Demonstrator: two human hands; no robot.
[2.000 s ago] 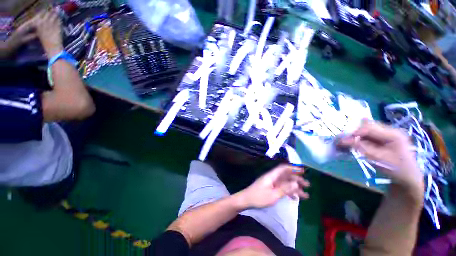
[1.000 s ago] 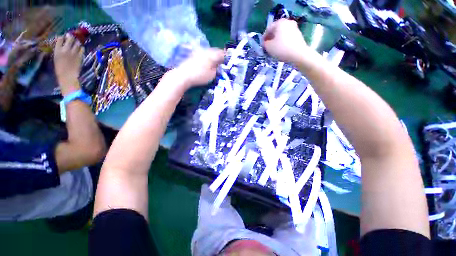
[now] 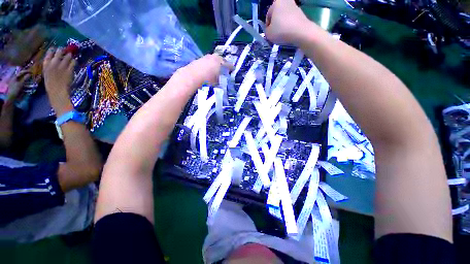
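Observation:
The black board tray [image 3: 198, 184] lies in front of me, filled with circuit boards [image 3: 198, 164] and criss-crossing white flat flex cables [image 3: 283, 198], several hanging over its near edge. My left hand [image 3: 212, 68] is at the tray's back left corner, fingers bent down at a board and cable; its grip is unclear. My right hand [image 3: 285, 23] is curled beyond the tray's back edge, beside raised white cables; its fingertips are hidden, so I cannot tell what it holds.
A loose cable pile [image 3: 350, 142] lies right of the tray, partly behind my right arm. A second board tray [image 3: 458, 134] is at the right edge. A large plastic bag [image 3: 136, 38] lies back left. A neighbour's hand [image 3: 57, 69] is beside wire leads [image 3: 105, 90] at left.
Two seconds ago my left hand was over my lap and my right by the cable pile. Both reached to the tray's back by one second ago and remain there; the view has shifted slightly.

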